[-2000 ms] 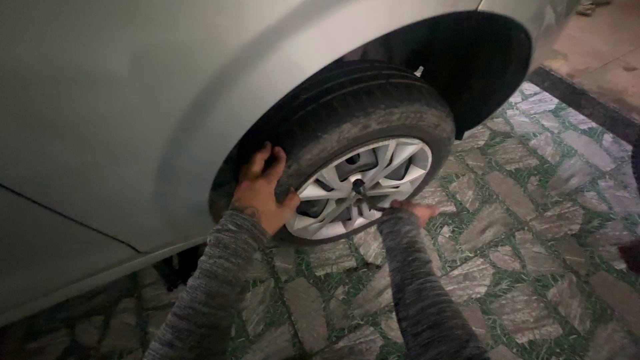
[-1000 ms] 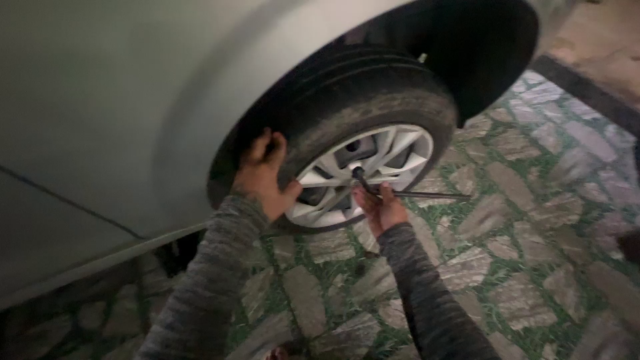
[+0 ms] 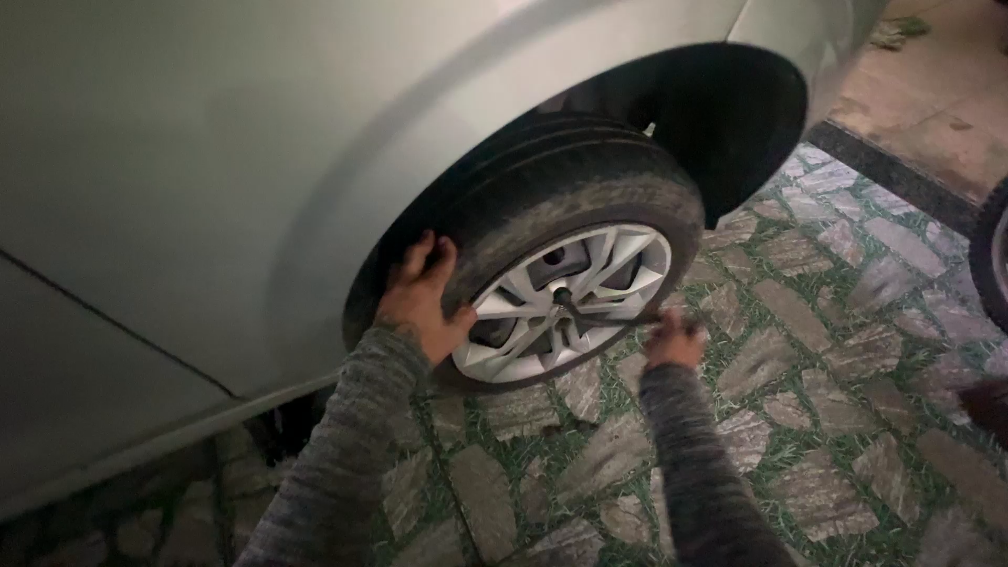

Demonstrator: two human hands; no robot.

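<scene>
A car tyre [image 3: 591,181] with a silver spoked wheel cover [image 3: 512,307] sits in the wheel arch of a silver car. My left hand [image 3: 425,303] rests against the tyre's left side, fingers spread, thumb at the rim's edge. A dark lug wrench [image 3: 610,320] has its head at a nut position near the wheel's centre, its arm pointing right. My right hand [image 3: 676,339] is closed around the outer end of that arm, just right of the tyre; the hand is slightly blurred.
The car's silver body panel [image 3: 173,197] fills the upper left. Below lies paving of irregular stones [image 3: 787,315] with green between them. A dark kerb strip [image 3: 890,169] borders a tan floor [image 3: 929,94] at the upper right. Part of another tyre [image 3: 994,252] shows at the right edge.
My right hand has moved from near the wheel's centre, on the wrench, outward to the end of its arm. My left hand has stayed against the tyre.
</scene>
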